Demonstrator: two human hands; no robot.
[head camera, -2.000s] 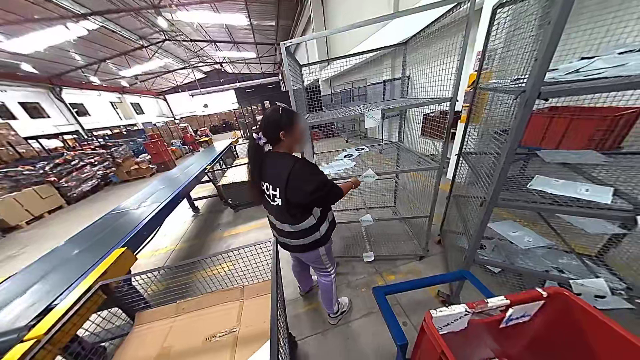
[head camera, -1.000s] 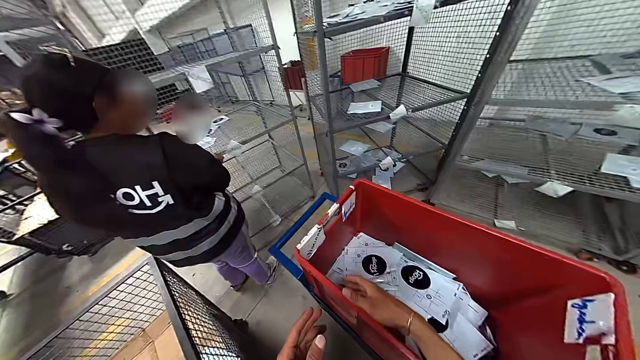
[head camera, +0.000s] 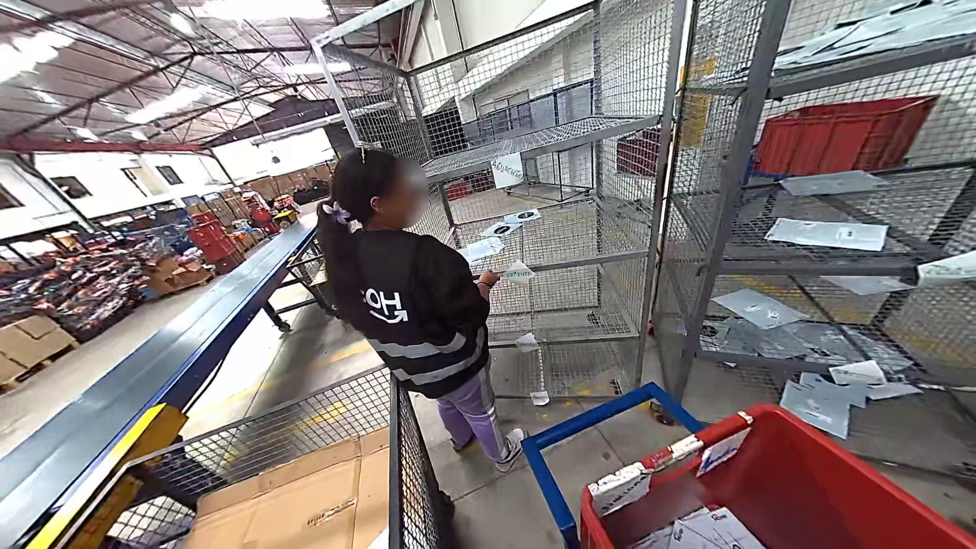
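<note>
Neither my left hand nor my right hand shows in the head view. At the lower right stands a red plastic bin (head camera: 831, 473) with flat printed mailing bags (head camera: 713, 530) at its bottom. Paper labels with writing are fixed to its rim. Beside the bin is a blue metal cart frame (head camera: 591, 419). A co-worker (head camera: 427, 305) in a black top with reflective bands stands ahead at a wire mesh shelf rack (head camera: 549, 145), one hand near a paper tag (head camera: 520, 272). Several white bags (head camera: 482, 249) lie on the rack's shelf.
A mesh cage cart holding a flattened cardboard box (head camera: 293, 488) stands at the lower left. Beyond it runs a conveyor belt (head camera: 175, 328). At the right, another mesh rack (head camera: 732, 183) holds scattered bags and a red crate (head camera: 846, 137). Piled goods (head camera: 99, 282) and cardboard boxes stand far left.
Both my hands, seen one second ago at the bags in the red bin, are now out of view. The view has swung left and up, away from the bin's inside.
</note>
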